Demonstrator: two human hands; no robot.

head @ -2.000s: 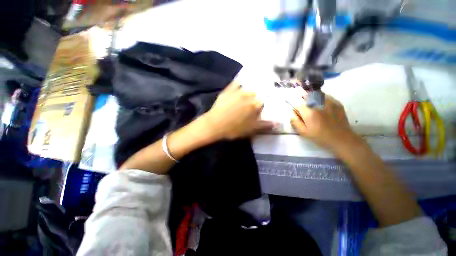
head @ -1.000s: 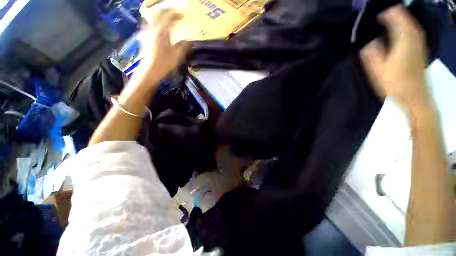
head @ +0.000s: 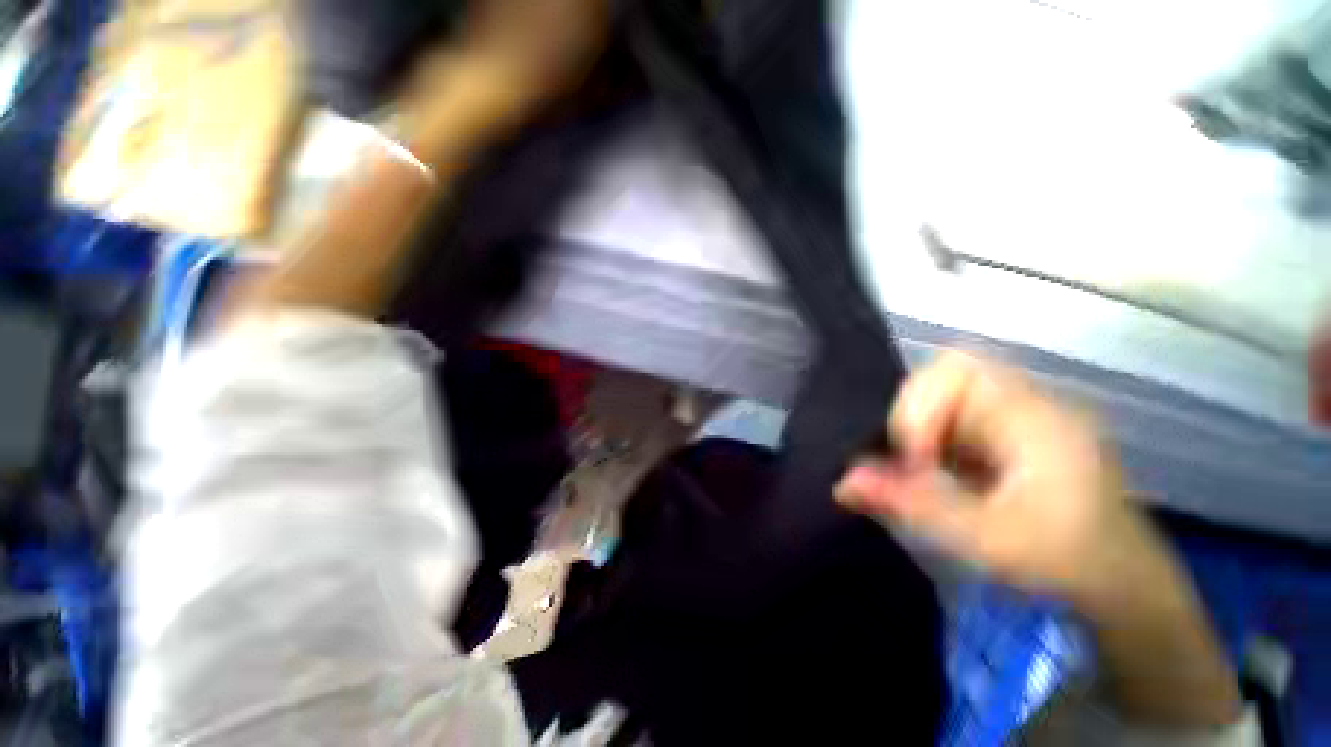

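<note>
The black garment [head: 818, 190] hangs in blurred folds from the tabletop down over the table's front edge. My right hand [head: 993, 474] is in front of the table edge, with thumb and fingers pinched on the edge of a hanging black strip of the garment. My left hand [head: 533, 51] is at the top of the view, strongly blurred and partly cut off, next to the black cloth; its fingers are hidden, so its grip cannot be told.
The white tabletop [head: 1051, 175] has a grey front edge [head: 657, 310]. Metal machine parts [head: 1270, 110] show at the upper right. A cardboard box [head: 183, 124] stands at the upper left. A blue basket [head: 1007, 664] is below the table at the right.
The view has swung back toward the table. My right hand has come down and pinches the cloth, where it was raised with fingers spread. The garment now hangs lower, with tabletop showing between its folds.
</note>
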